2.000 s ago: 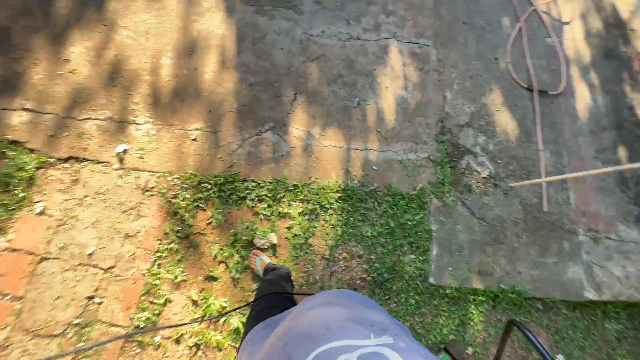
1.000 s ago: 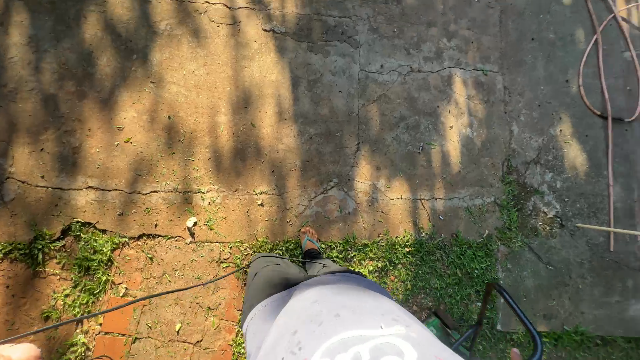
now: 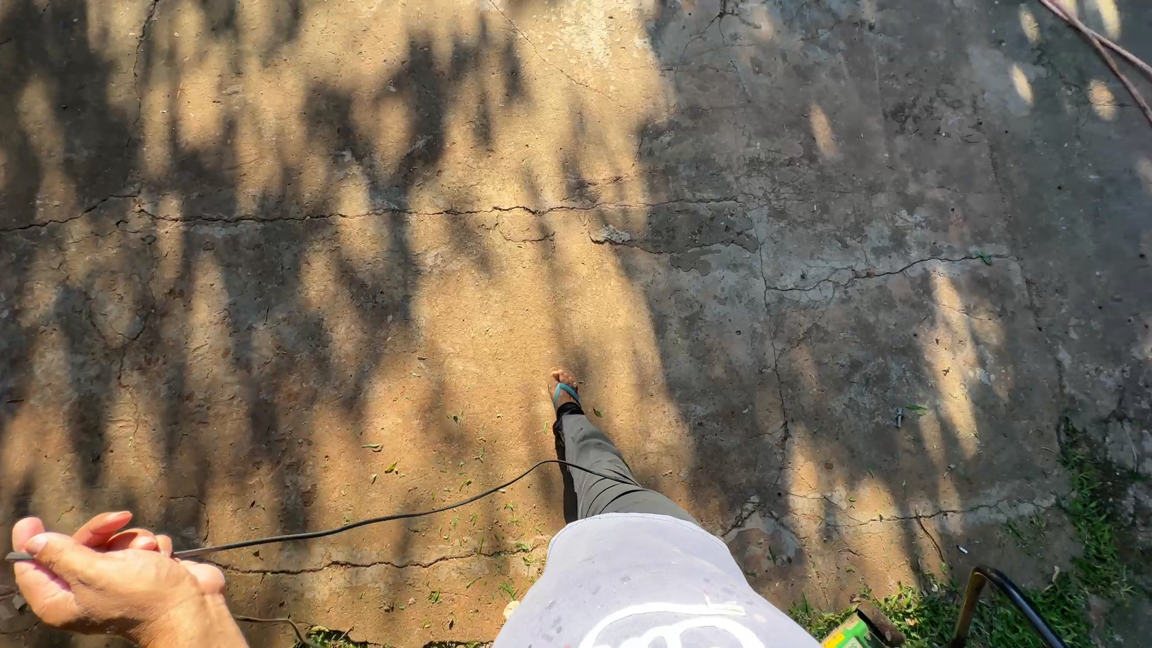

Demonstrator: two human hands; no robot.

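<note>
My left hand (image 3: pixel 117 576), palm up at the lower left, is closed around a thin black cable (image 3: pixel 360 525). The cable runs right from the fingers and passes across my trouser leg (image 3: pixel 598 468). A short end of it pokes out past the fingertips. My right hand is out of view. At the lower right, a black curved tubular handle (image 3: pixel 1012 598) stands beside a green and yellow object (image 3: pixel 850 633), partly cut off by the frame's bottom edge.
Cracked concrete paving (image 3: pixel 504 297) with tree shadows spreads ahead. A foot in a flip-flop (image 3: pixel 564 391) is on it. Grass (image 3: pixel 1093 531) grows at the lower right. A pinkish hose (image 3: pixel 1102 49) lies at the upper right corner.
My left hand with the cable has come further into view at the lower left. The view has moved forward over the concrete; the looped hose has mostly left at the right.
</note>
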